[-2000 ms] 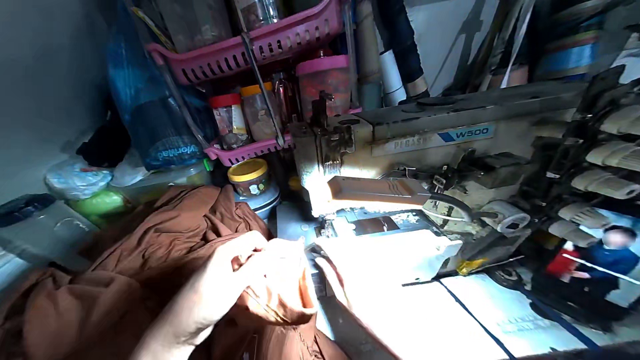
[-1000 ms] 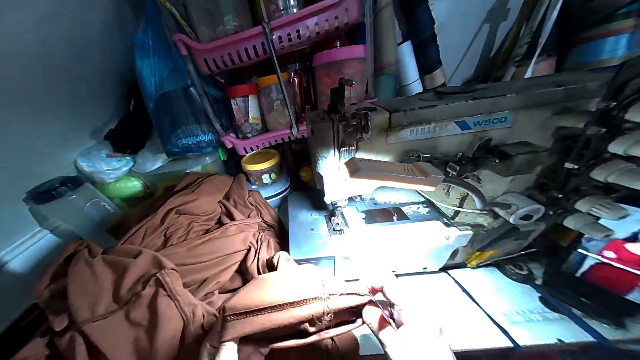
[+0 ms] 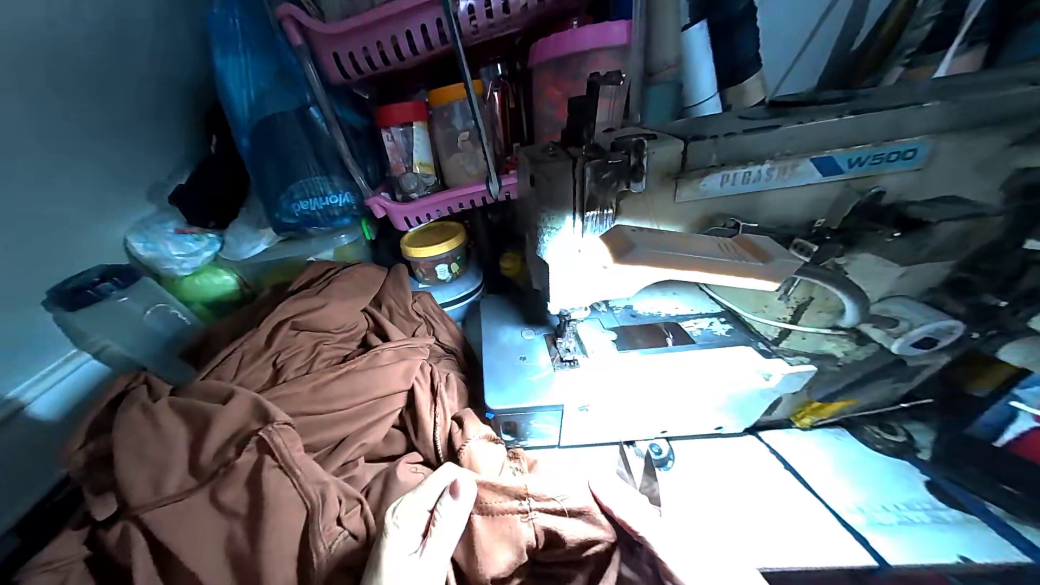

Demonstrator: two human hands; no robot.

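Note:
Brown fabric lies in a large heap at the left and runs down to the lower middle. My left hand pinches a seamed edge of it between thumb and fingers. Overexposed by the lamp, my right hand is at the right end of that edge, with small metal scissors or snips showing at its fingers, blades upward. The needle and presser foot of the industrial sewing machine stand above and beyond my hands, with no fabric under the foot. A lamp lights the machine bed.
Behind the heap are a yellow-lidded tub, a clear plastic container and a blue plastic bag. Pink baskets with jars stand at the back. Thread cones are at the far right. The white tabletop extends right of my hands.
The seamed fabric edge was stretched low in front a second ago; now it sits beside the heap between my hands. My left hand has come more into view.

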